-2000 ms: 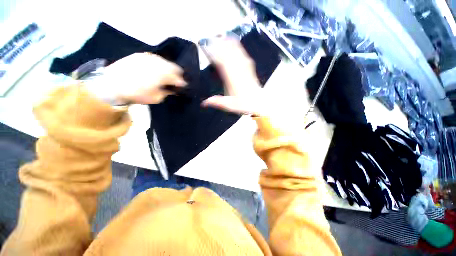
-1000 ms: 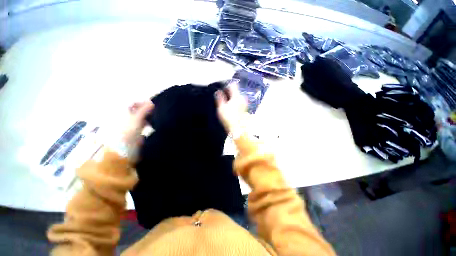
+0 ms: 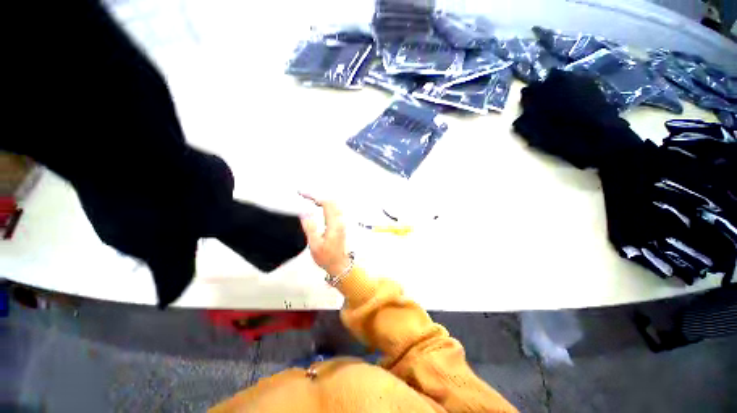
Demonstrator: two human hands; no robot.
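Note:
Black trousers (image 3: 153,161) fill the upper left, partly lifted and blurred, with one narrow end reaching right over the table. My right hand (image 3: 326,239) is beside that end with its fingers apart; whether it touches the cloth is unclear. My left hand does not show; the trousers or the picture's edge hide it. Yellow-handled thread snips (image 3: 392,230) lie on the table right of my right hand. A packed pair of trousers in a shiny bag (image 3: 398,135) lies flat beyond them.
More packed trousers (image 3: 440,68) are piled at the far side. Loose black trousers (image 3: 574,121) lead to a heap with white edges (image 3: 679,202) at right. A red item (image 3: 10,216) is at the left edge. A red object (image 3: 263,323) is below the near table edge (image 3: 452,308).
The black trousers have moved from in front of me to the upper left and opened out. My left hand has left view. My right hand has moved down and left, uncovering the snips.

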